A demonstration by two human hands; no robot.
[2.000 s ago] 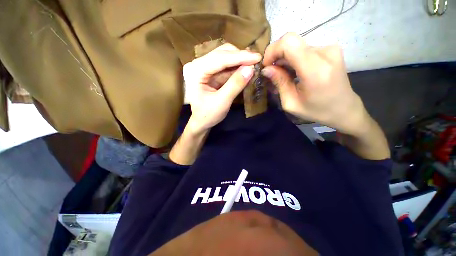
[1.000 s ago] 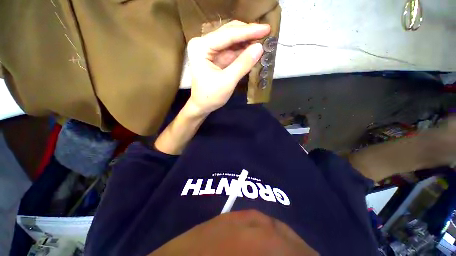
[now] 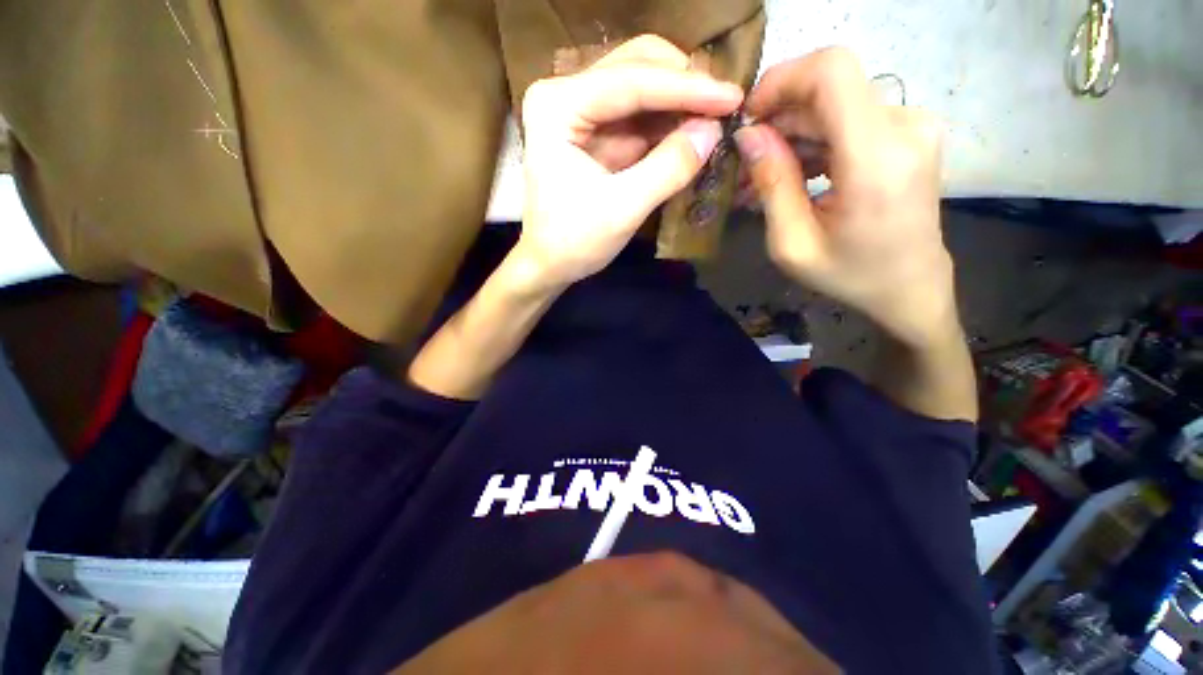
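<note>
The brown jacket (image 3: pixel 356 145) lies over the table's edge at the upper left, with white basting stitches on it. Its narrow sleeve cuff (image 3: pixel 686 235) hangs between my hands with a row of dark buttons (image 3: pixel 703 211), partly hidden by fingers. My left hand (image 3: pixel 614 152) pinches the cuff beside the top button, thumb and forefinger closed on it. My right hand (image 3: pixel 844 185) has its thumb and fingertips at the same button, touching the cuff edge. A needle is too small to tell. A thin loop of thread (image 3: pixel 891 82) shows above my right hand.
Gold-looped snips (image 3: pixel 1092 50) lie on the white table (image 3: pixel 976 145) at the upper right. A grey fluffy pad (image 3: pixel 215 379) is at the lower left, above a white machine part (image 3: pixel 119 587). Cluttered storage with a red item (image 3: pixel 1059 396) is at the right.
My right hand was at the cuff, swung far out to the right with the thread drawn long, and is now back at the top button. My left hand has kept its hold on the cuff.
</note>
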